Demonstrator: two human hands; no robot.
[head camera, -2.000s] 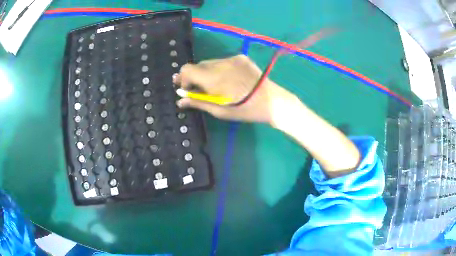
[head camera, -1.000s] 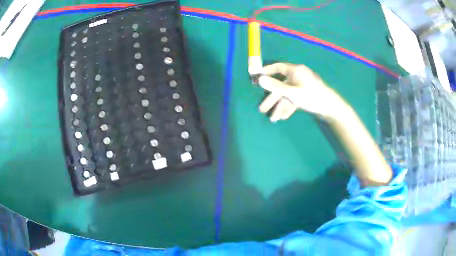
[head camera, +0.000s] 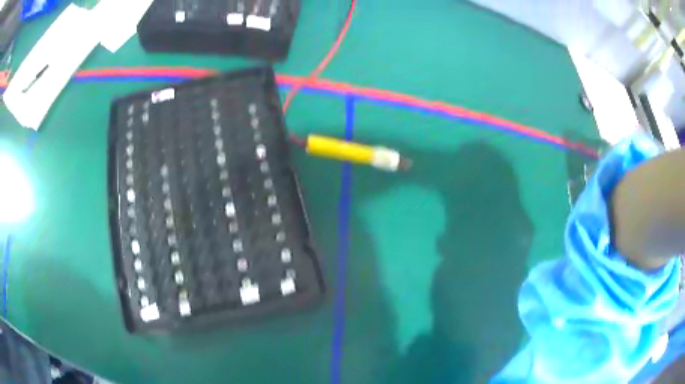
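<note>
The yellow wired probe (head camera: 342, 149) lies on the green mat just right of the tray, its white collar and brownish tip pointing right. Its red lead runs back from the left end and up over the tape lines. The black component tray (head camera: 203, 217) lies flat at the left, with rows of small round silver parts and white labels at its ends. My right forearm and blue sleeve (head camera: 593, 292) are at the right edge; the hand itself is cut off by the frame. My left hand is not in view.
A stacked black tray block (head camera: 218, 34) stands at the far side. White paper (head camera: 56, 64) with a dark pen-like item lies at the upper left. Red and blue tape lines (head camera: 451, 110) cross the mat. A white sheet-like item (head camera: 601, 97) is at the upper right.
My right hand has let go of the yellow probe and moved right, out of the frame. The probe now lies flat beside the tray. The view has shifted, showing the far black trays.
</note>
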